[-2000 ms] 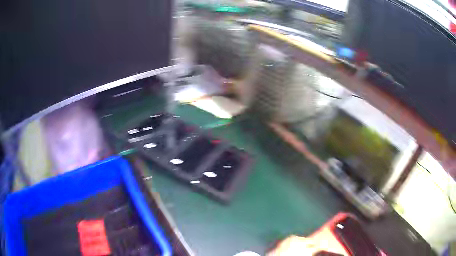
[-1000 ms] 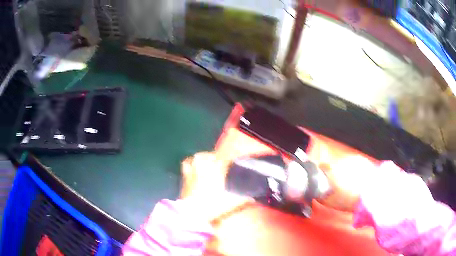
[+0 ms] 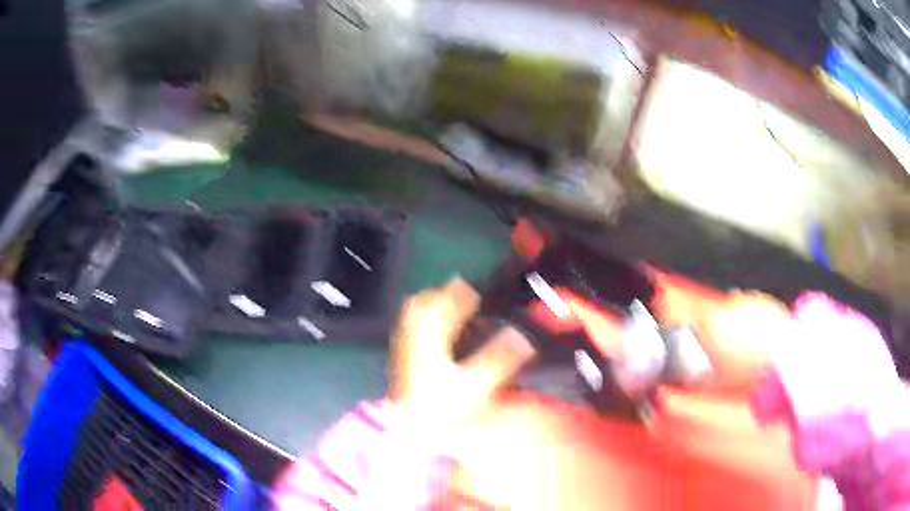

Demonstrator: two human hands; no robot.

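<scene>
The picture is blurred. My left hand is low in the middle, thumb and fingers apart, with a dark phone unit beside the fingertips; whether they grip it is unclear. My right hand is closed around a grey and white rounded shape, apparently the barcode scanner, at the phone's right. Another dark phone unit with a white sticker lies at the far edge of the orange-red mat. A black phone tray holding phone units with white stickers lies to the left.
Another dark tray-like shape is at the far left. A blue crate with a red tag is at the lower left. A power strip and an olive panel stand behind. Another blue rim shows at the upper right.
The view swung right from the trays to the mat, then slightly back left. My left hand's fingers have spread since one second ago. My right hand remains around the scanner-like shape.
</scene>
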